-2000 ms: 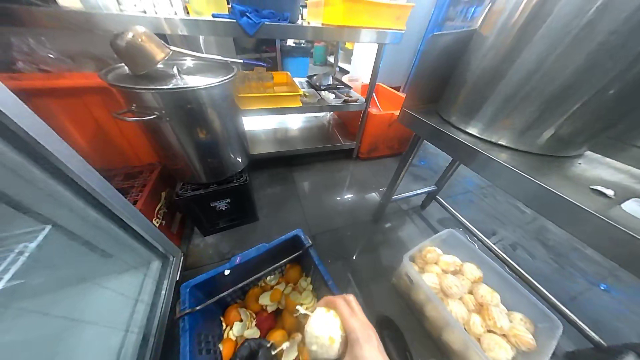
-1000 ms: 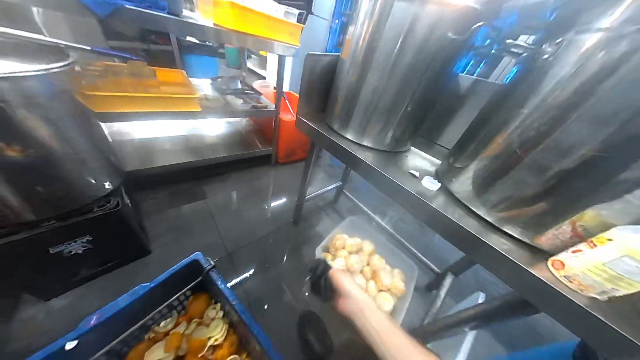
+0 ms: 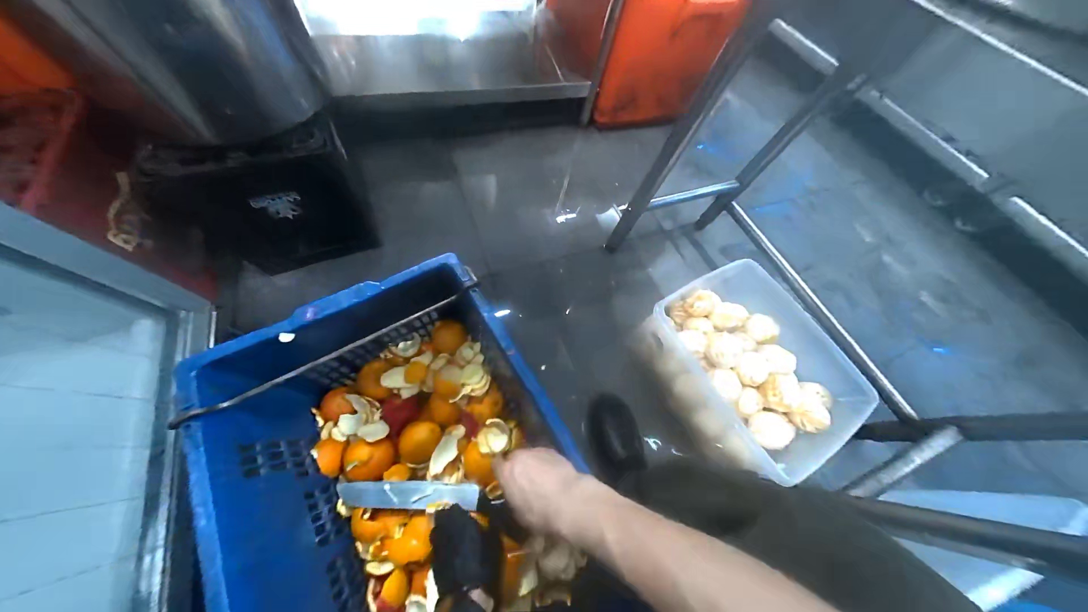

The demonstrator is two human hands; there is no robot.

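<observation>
The blue plastic crate (image 3: 501, 340) holds oranges (image 3: 420, 442), some red fruit and many strips of peel. Over them lies a wide knife blade (image 3: 408, 495), pointing left. My bare right hand (image 3: 540, 489) is closed at the crate's right side, around what looks like the knife's dark handle. Just below the blade is my left hand (image 3: 463, 548) in a black glove; its fingers are blurred, and whether it holds anything cannot be told. Right of the crate, a translucent plastic tub (image 3: 837, 442) on the floor contains peeled, pale round fruit (image 3: 752, 368).
A steel table's legs (image 3: 671, 161) and lower rails stand beyond the tub. A black crate (image 3: 272, 200) under a large steel pot (image 3: 229, 59) is at the upper left. An orange bin (image 3: 663, 64) stands at the back. A dark shoe (image 3: 614, 433) is between crate and tub.
My right hand held a peeled fruit over the crate, then reached to the tub; now it is back at the crate without that fruit. The view has swung right and back, and down.
</observation>
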